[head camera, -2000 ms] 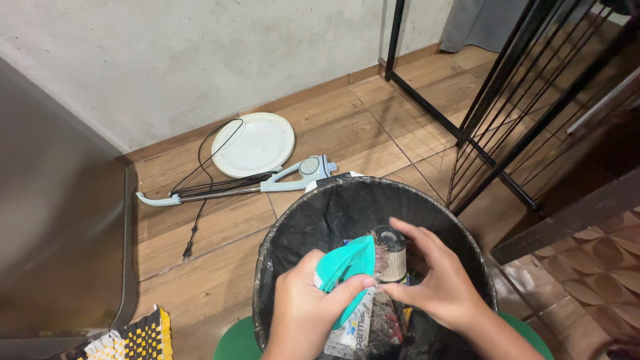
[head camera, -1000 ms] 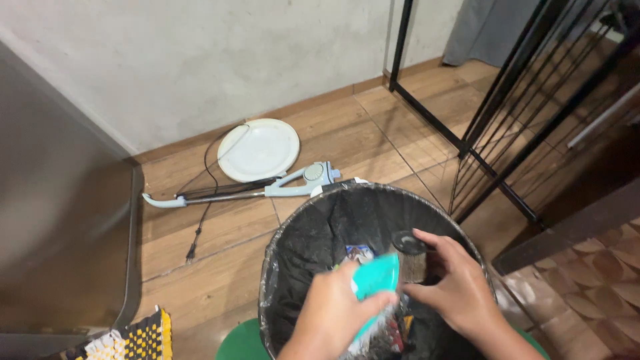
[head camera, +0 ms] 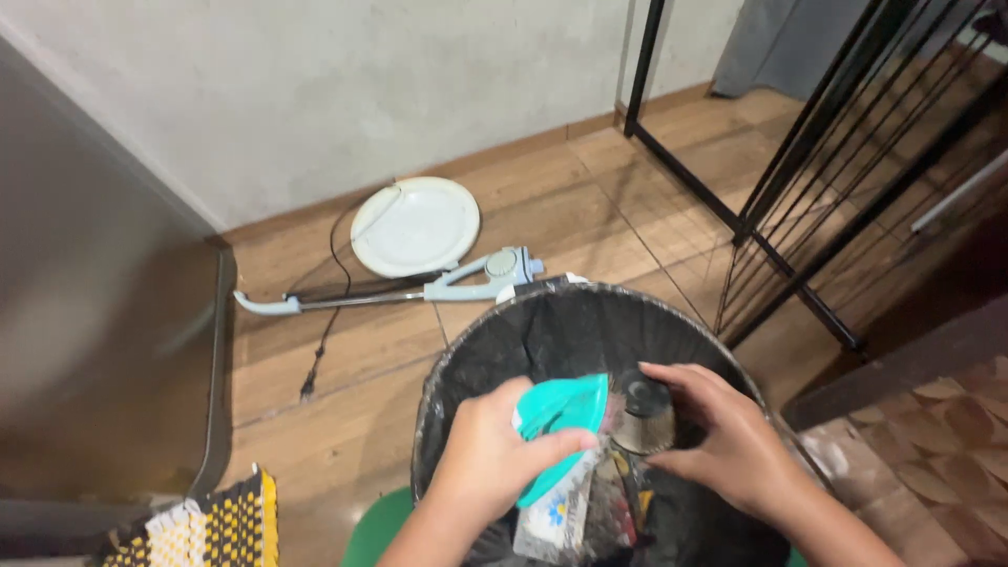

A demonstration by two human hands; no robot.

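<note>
My left hand (head camera: 504,453) is closed around a turquoise plastic handheld brush (head camera: 563,429), its bristles toward the right. In my right hand (head camera: 720,437), between thumb and fingers, is a round part (head camera: 647,413) with a black cap and a meshed or pleated side, perhaps a filter. The brush bristles are at the left side of this part. Both hands are above a bin lined with a black bag (head camera: 551,323). Down in the bag lie dusty litter and a white packet with a blue flower (head camera: 555,516).
Beyond the bin, a pale blue vacuum handle with a metal tube (head camera: 480,279), a power cord (head camera: 321,346) and a white round lid or plate (head camera: 417,227) lie on the floor. A metal appliance (head camera: 118,315) stands left, above a woven mat (head camera: 236,524). A black metal rack (head camera: 701,185) stands right.
The turquoise brush and the round part remain in my hands over the bin. Both have shifted slightly, and the black cap now faces more upward than two seconds ago.
</note>
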